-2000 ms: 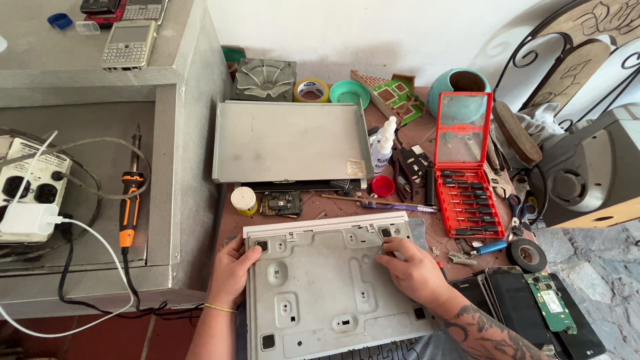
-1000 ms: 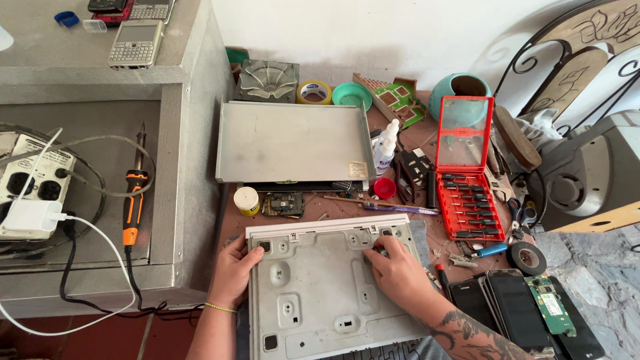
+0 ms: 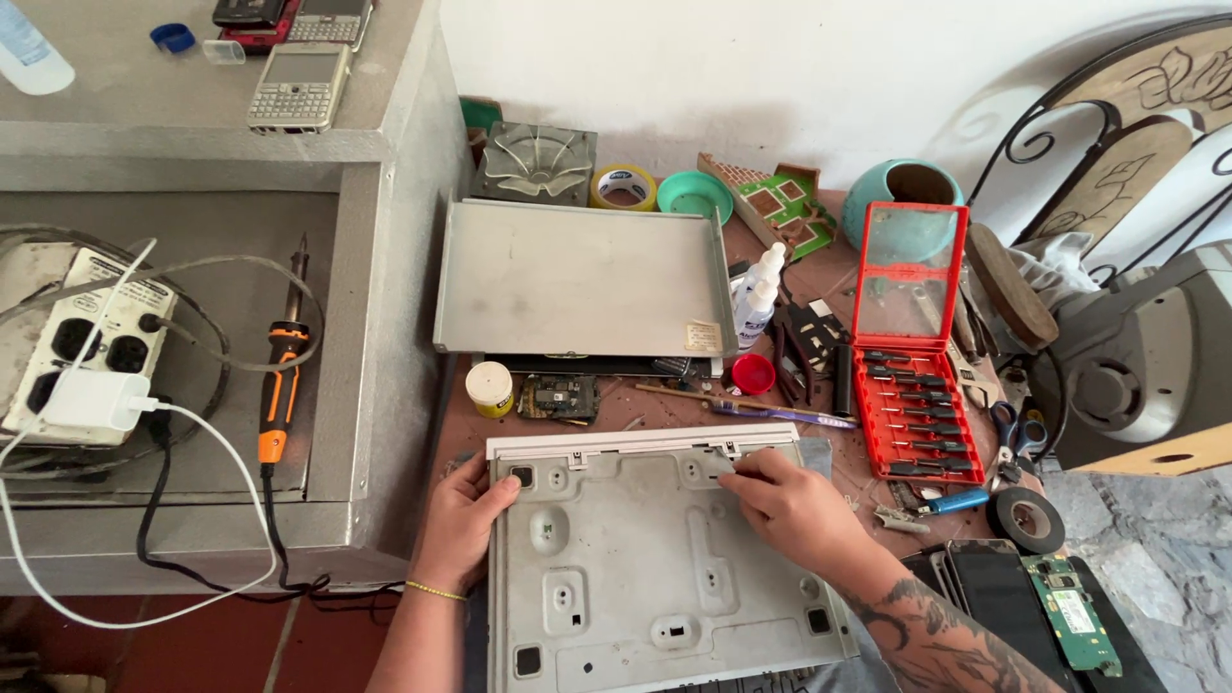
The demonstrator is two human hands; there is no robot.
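Observation:
A grey metal chassis with black square feet [image 3: 626, 568] lies at the table's near edge, a white plastic front panel [image 3: 645, 441] along its far side. My left hand [image 3: 462, 525] grips its left edge, the thumb beside the upper left foot. The fingertips of my right hand [image 3: 789, 505] are pinched together at the upper right of the metal base, near a clip of the panel; whether they hold something small cannot be seen. The upper right foot is hidden by that hand.
Beyond lie a metal cover [image 3: 577, 279], a white-lidded jar [image 3: 490, 389], a toothbrush [image 3: 789, 414], alcohol bottles [image 3: 756, 308] and a red screwdriver case [image 3: 919, 414]. Right are black tape [image 3: 1026, 520] and a green circuit board [image 3: 1070, 611]. A soldering iron [image 3: 281, 395] lies left.
My right hand has moved left from the upper right foot onto the nearby part of the metal base. My left hand keeps its hold on the left edge.

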